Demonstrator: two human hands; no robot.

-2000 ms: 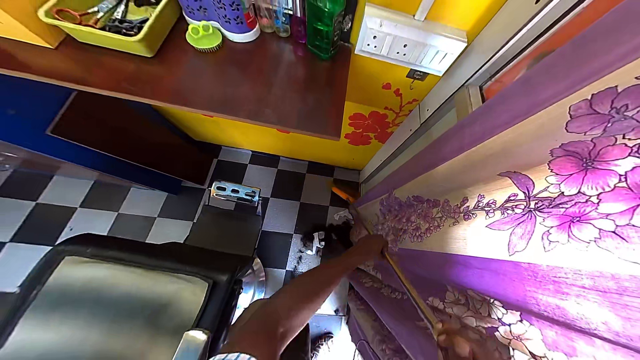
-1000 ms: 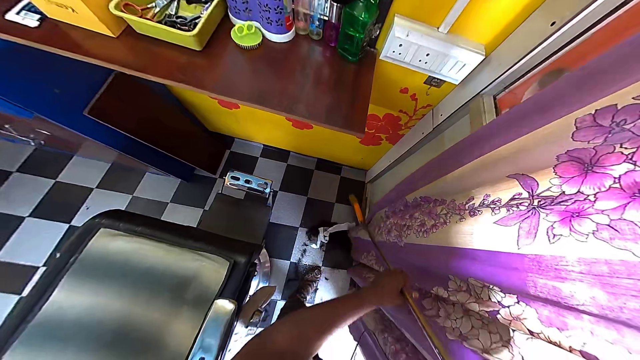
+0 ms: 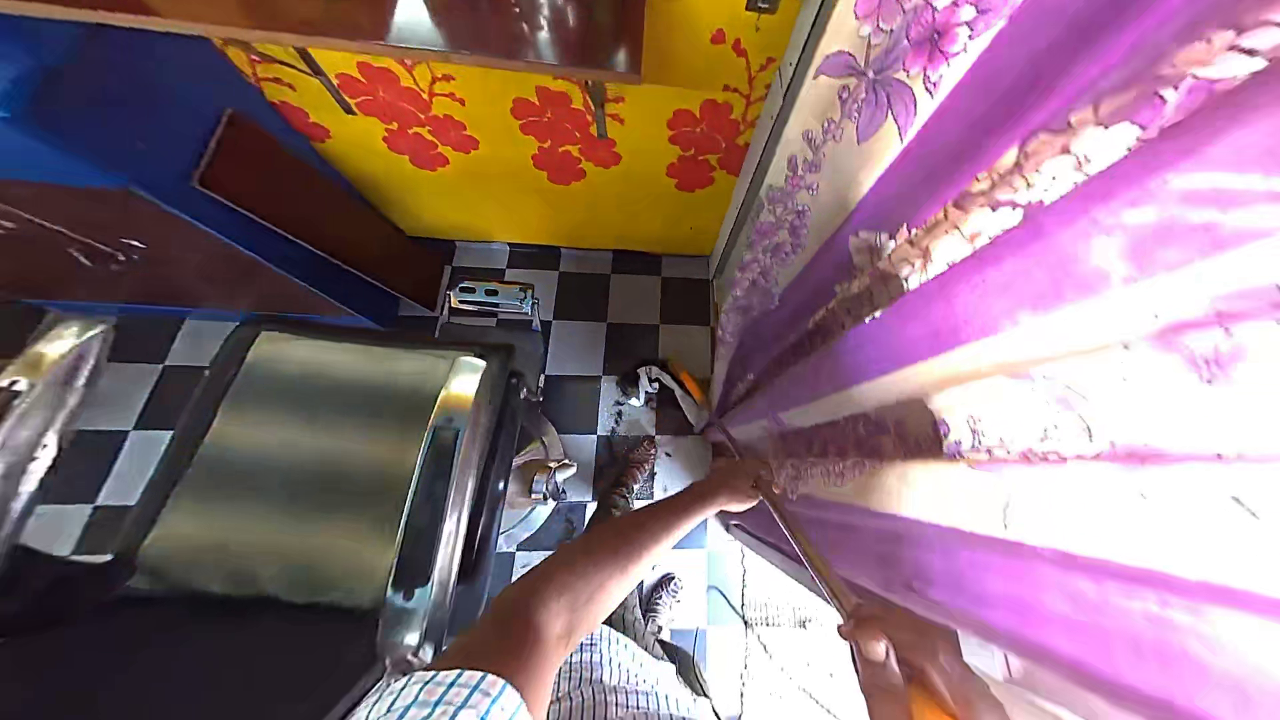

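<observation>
A long thin pole (image 3: 812, 556) slants from the curtain's lower edge down to the bottom right. My left hand (image 3: 738, 484) grips it partway along, beside the purple floral curtain (image 3: 850, 350). Lower on the pole, my right hand (image 3: 890, 650) is closed around it, with something orange showing under the fingers. Past the pole's far end, a white crumpled piece (image 3: 655, 385) and an orange piece (image 3: 688, 385) lie at the floor by the curtain. Dark debris (image 3: 622, 412) is scattered on the checkered tiles beside them. How the pole's far end meets these pieces is partly hidden.
A salon-type chair (image 3: 310, 460) with a metal armrest (image 3: 435, 500) fills the left, its metal footrest (image 3: 492, 296) beyond. A brown counter (image 3: 500, 30) runs along the yellow wall (image 3: 560, 190) with red flowers. My shoes (image 3: 662, 600) stand on the tiles near the doorway.
The view has tipped downward, so the counter items and wall sockets are out of sight. My right hand shows on the pole again, after being out of view one second ago.
</observation>
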